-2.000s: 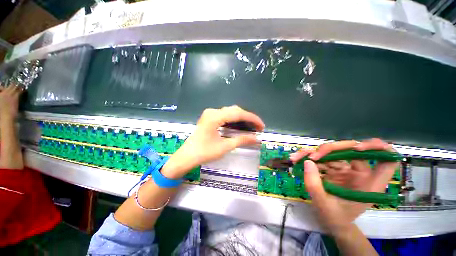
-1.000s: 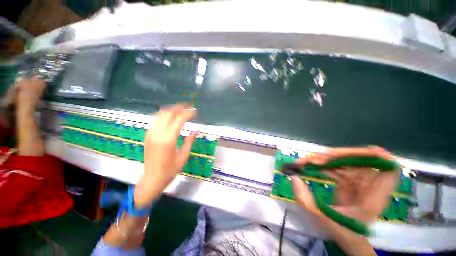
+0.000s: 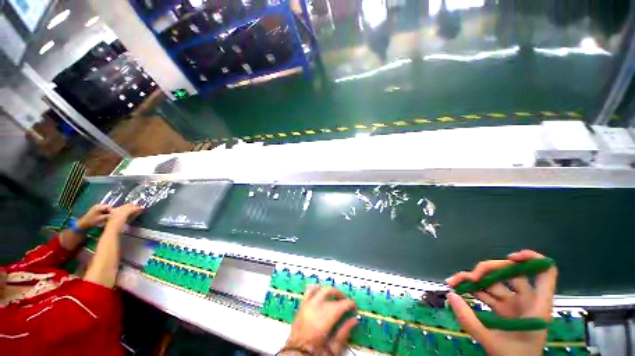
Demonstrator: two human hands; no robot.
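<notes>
Green-handled pliers or cutters (image 3: 505, 274) are in my right hand (image 3: 512, 306), with the dark jaws pointing left above the circuit boards. My left hand (image 3: 324, 320) is low in the picture, fingers bent, over a green circuit board panel (image 3: 383, 306). Its fingertips are at the panel; whether they touch it or hold a small part cannot be told. The panel has rows of small blue and white parts and lies on the conveyor rails. Another green panel (image 3: 184, 268) lies further left, beyond a gap.
Loose silvery leaded parts (image 3: 390, 200) and a clear plastic bag or tray (image 3: 195, 205) lie on the dark green mat (image 3: 501, 229). At the left a person in red (image 3: 63, 313) handles a glittering pile (image 3: 150, 191). A white box (image 3: 567, 142) stands on the far ledge.
The view has tilted up, showing the floor and shelving. The panels and the gap between them have shifted left along the rails. My left hand has come over the right-hand panel. My right hand still holds the pliers.
</notes>
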